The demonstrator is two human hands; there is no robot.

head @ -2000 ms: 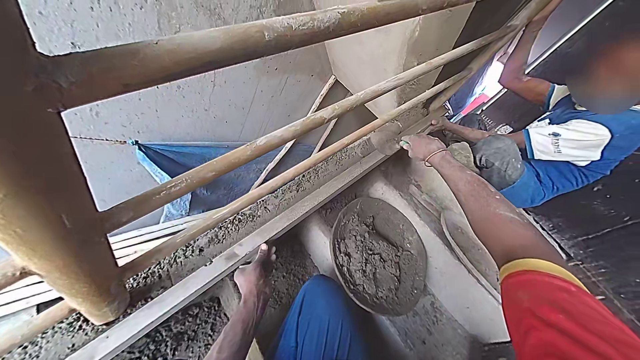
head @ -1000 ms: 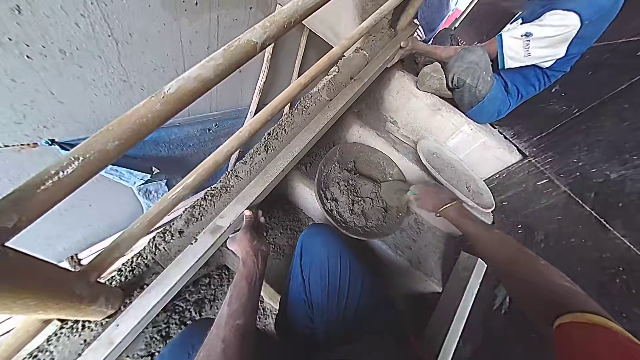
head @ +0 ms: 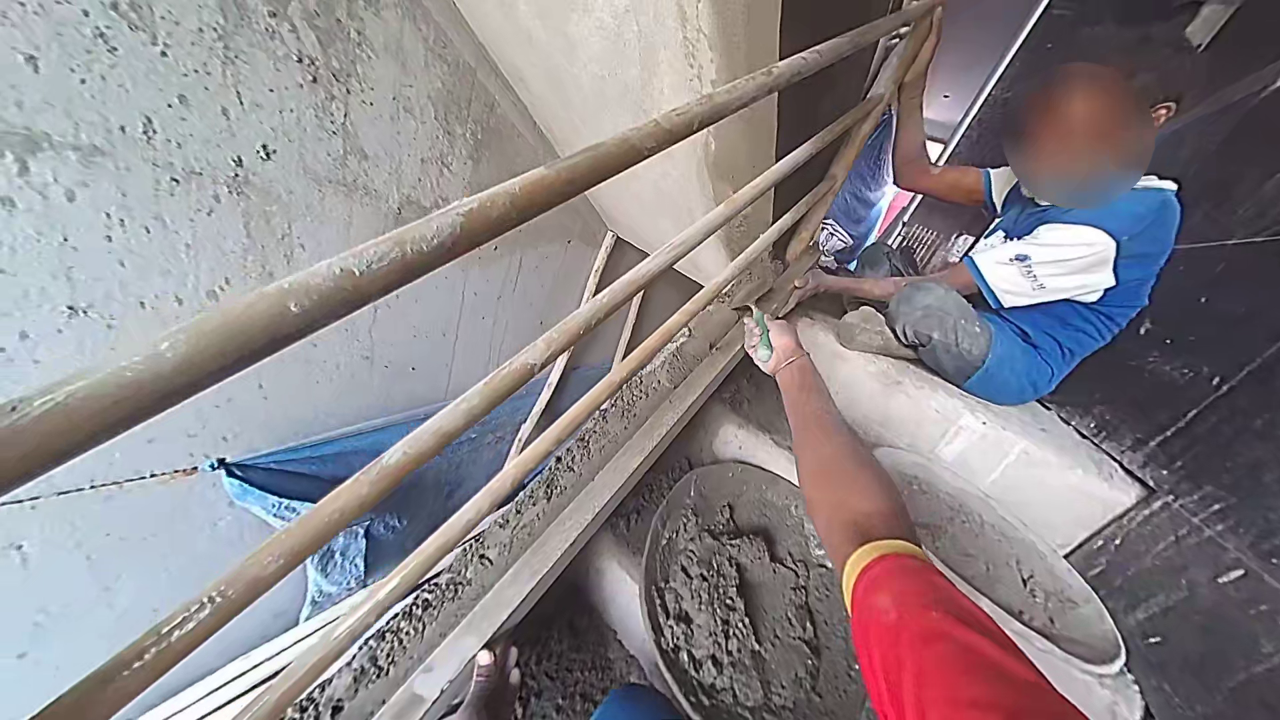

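My right hand (head: 776, 345) grips the green handle of a trowel (head: 762, 332), its blade at the far end of a strip of wet mortar (head: 560, 490) beneath the metal railing. Along the near side of the mortar runs a long straight board (head: 580, 530). My left hand (head: 492, 680) is at the board's lower part, its fingertips at the edge and the rest cut off by the frame. Below my right forearm sits a round pan (head: 655, 560) holding wet mortar (head: 740, 600).
A co-worker in a blue and white shirt (head: 1080, 270) crouches at the right, one hand at the board's far end, the other on the railing (head: 500, 385). A second shallow pan (head: 1010, 560) lies beside the mortar pan. Blue sheeting (head: 400, 500) hangs behind the rails.
My right hand has moved with the trowel from the mortar pan up to the far end of the mortar strip. The view has shifted, showing more of the co-worker.
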